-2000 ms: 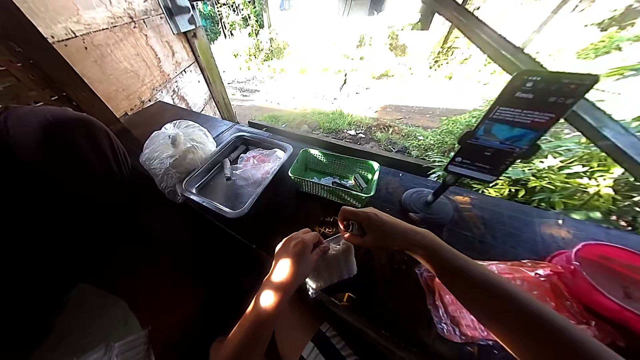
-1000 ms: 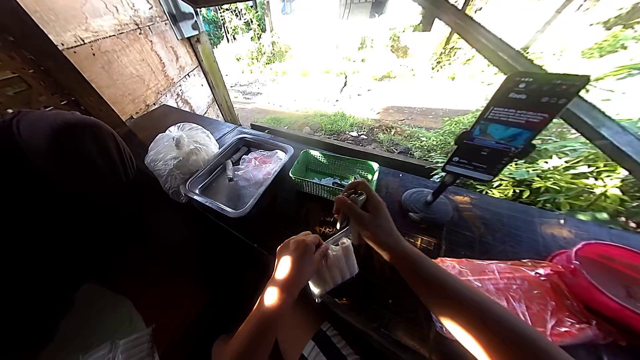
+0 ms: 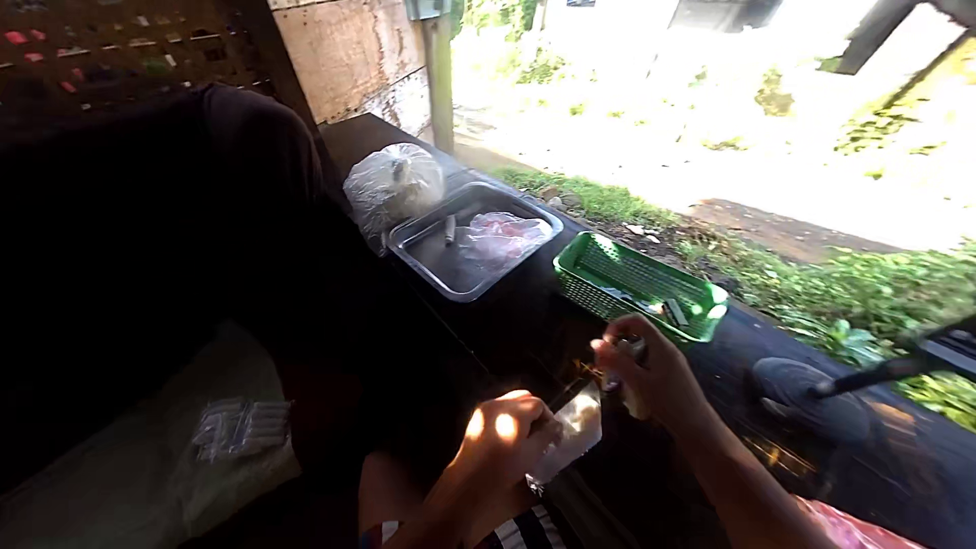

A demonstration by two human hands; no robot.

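Observation:
Near the lower middle, my left hand [image 3: 507, 438] is closed on a clear plastic packet [image 3: 572, 435] with pale contents. My right hand [image 3: 648, 366] is just right of the packet's upper end, its fingers curled around a small object [image 3: 629, 351] with a shiny part; blur hides what it is. Beyond my right hand sits a green plastic basket [image 3: 640, 278] with several small items. To its left, a metal tray [image 3: 469, 286] holds a crumpled clear plastic bag [image 3: 507, 236] and a pale roll [image 3: 450, 229].
A tied, filled plastic bag [image 3: 396, 191] stands behind the tray. At right is a phone stand's round base [image 3: 808, 400]. A person in dark clothing [image 3: 252, 152] is at left, near packets of pale rolls [image 3: 244, 428]. Pink plastic [image 3: 846, 526] lies at lower right.
The view has swung left. My right hand, which was over the packet's opening, is now a little apart from it. In the tray one roll shows now, where more showed earlier.

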